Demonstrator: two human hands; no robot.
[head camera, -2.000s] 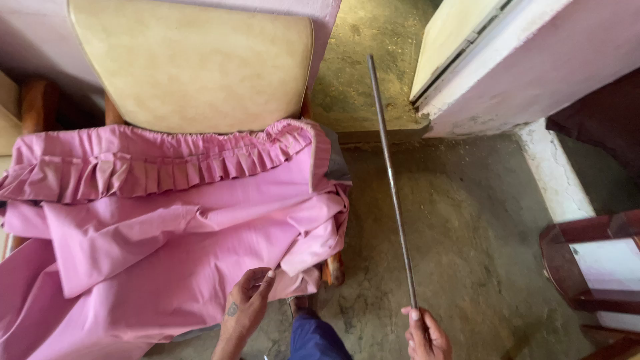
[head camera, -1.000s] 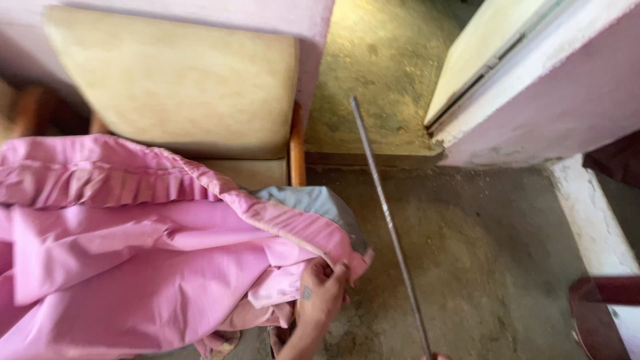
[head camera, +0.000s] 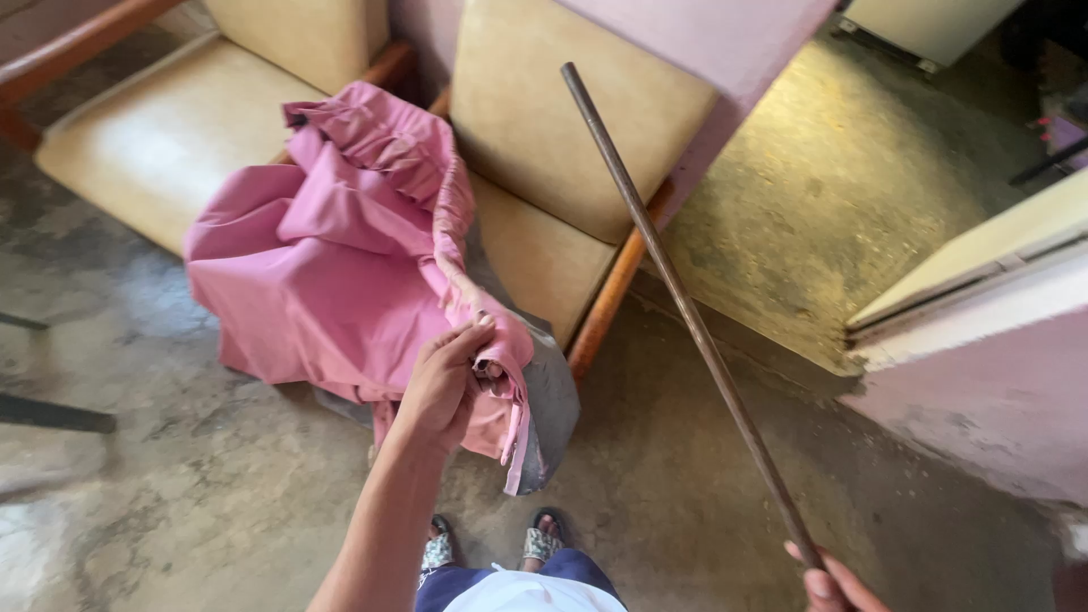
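A pink curtain-like cloth (head camera: 340, 280) with a gathered, ruffled top hangs bunched from my left hand (head camera: 446, 378), which grips it near the end of the gathered band. Grey cloth (head camera: 552, 408) shows along its right side and hangs lower. At the lower right my right hand (head camera: 829, 582), partly cut off by the frame edge, holds one end of a long thin metal rod (head camera: 701, 336). The rod slants up and to the left, its far end in front of a chair back. In this view, rod and cloth are apart.
Behind the cloth stand cream-cushioned chairs (head camera: 544, 246) with wooden arms (head camera: 616, 293). A raised threshold (head camera: 748, 340) and a door edge (head camera: 969, 276) are at the right, beside a pink wall (head camera: 986, 399). Dark furniture legs (head camera: 55, 414) reach in at left.
My left hand has taken hold of the cloth's gathered edge and lifted it off the chair, baring the seat. The rod stays in my right hand. The view has shifted and turned.
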